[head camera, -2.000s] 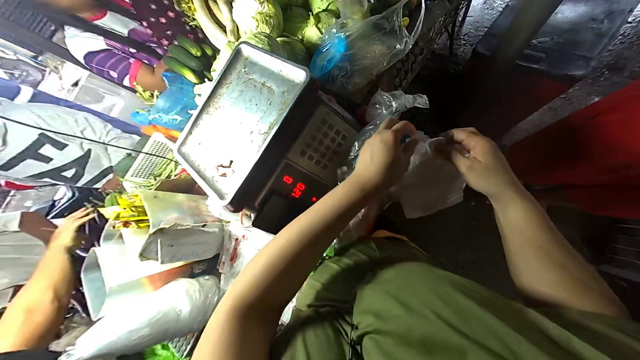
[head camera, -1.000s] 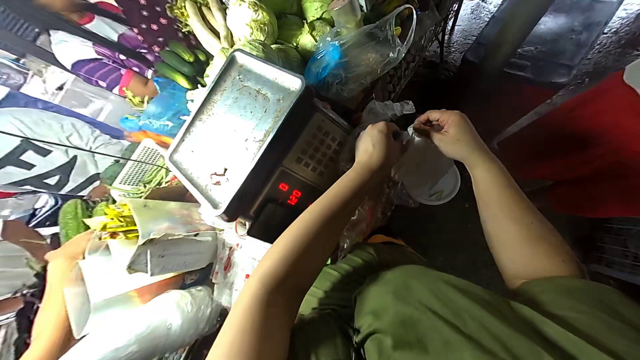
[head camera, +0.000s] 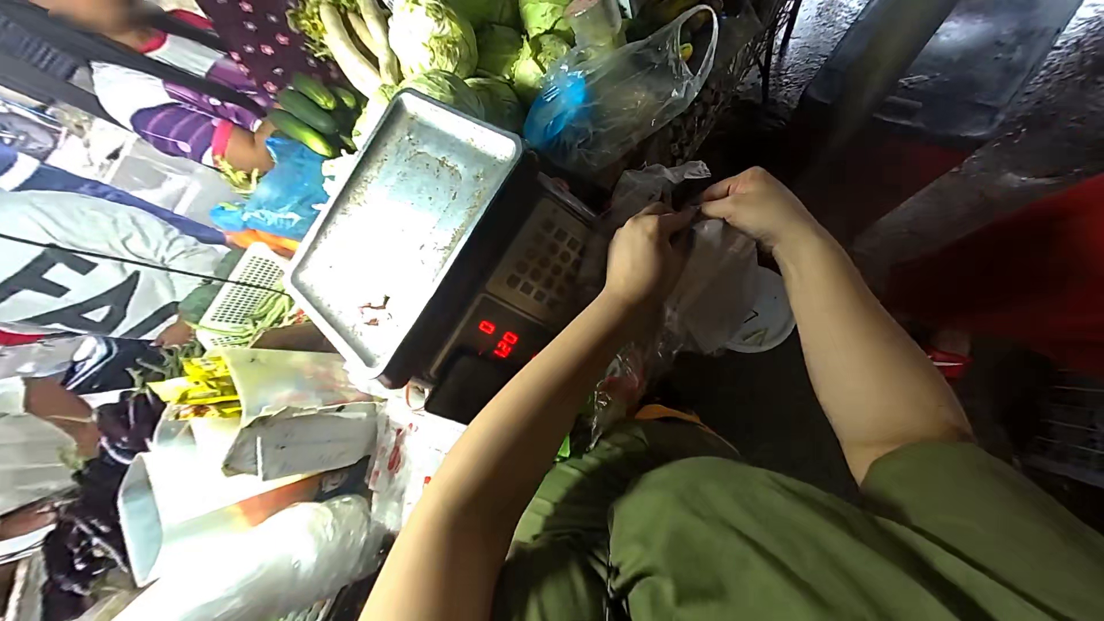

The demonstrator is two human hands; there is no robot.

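Note:
My left hand point(head camera: 642, 254) and my right hand point(head camera: 752, 205) meet at the top of a thin translucent plastic bag point(head camera: 714, 272), fingertips pinching its gathered edge. The bag's body hangs below the fingers; what it holds, if anything, cannot be made out. A crumpled clear plastic piece point(head camera: 651, 185) sticks up beside my left hand. Left of my hands stands a digital scale with a metal tray point(head camera: 414, 216), a keypad point(head camera: 545, 259) and lit red digits. Only small brown scraps lie on the tray. Under the bag, a round white lid or container point(head camera: 763, 315) shows in part.
Cabbages point(head camera: 431, 39), long white radishes point(head camera: 349, 47) and cucumbers point(head camera: 302, 112) lie beyond the scale, near a clear bag with blue inside point(head camera: 621, 95). Yellow packets in a cut container point(head camera: 285, 379) and a plastic roll point(head camera: 267, 561) are at lower left. Other people stand at the left.
Both hands stay together at the bag's top, their fingers shifted slightly. The bag hangs lower and fuller than two seconds ago. The round white thing beneath it was hidden at first.

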